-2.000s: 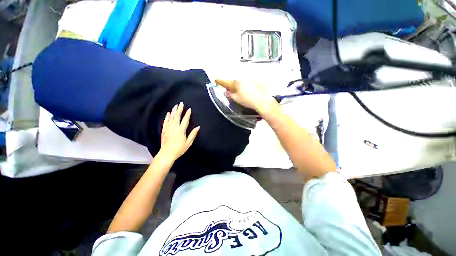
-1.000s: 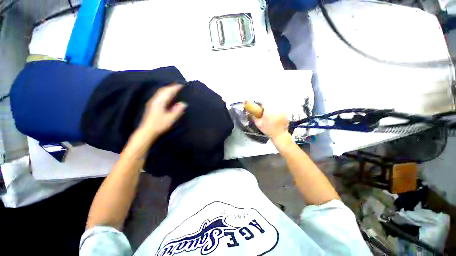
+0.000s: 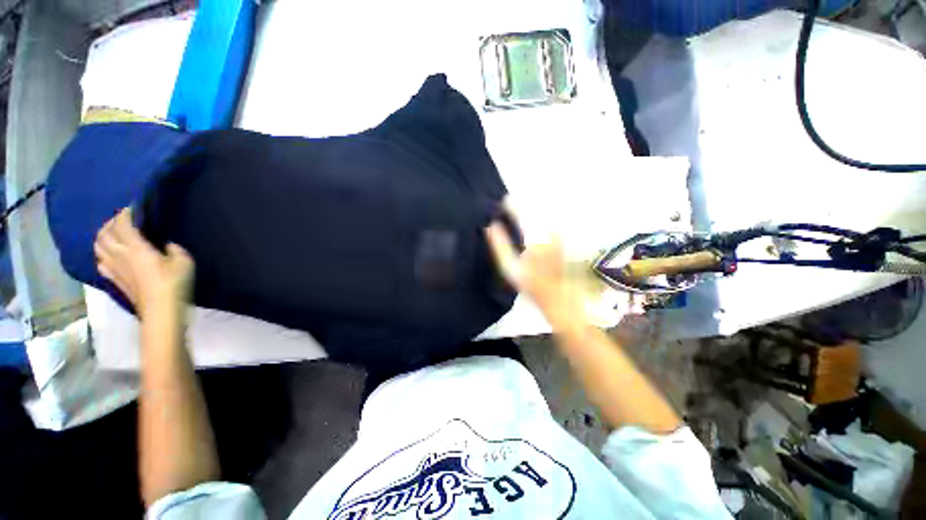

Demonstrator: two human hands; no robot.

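Observation:
The black garment [image 3: 325,223] lies over the right part of the dark-blue padded buck [image 3: 96,193], and one part of it sticks up toward the far side. My left hand [image 3: 147,264] holds the garment's left edge on the pad. My right hand [image 3: 523,254] is blurred at the garment's right end, with its fingers on the cloth. The steam iron [image 3: 665,266] stands apart to the right on the table, its tan handle free and its tip pointing left.
The white-covered table [image 3: 355,61] carries a small metal-framed plate [image 3: 528,69]. A bright-blue metal arm [image 3: 211,66] stands at the far left. A black hose [image 3: 812,112] and cables run at the right. A wooden stool [image 3: 835,373] is below right.
My right hand has let go of the iron, which now sits at the right, and has moved to the garment. My left hand has moved left to the garment's edge. The garment is spread wider.

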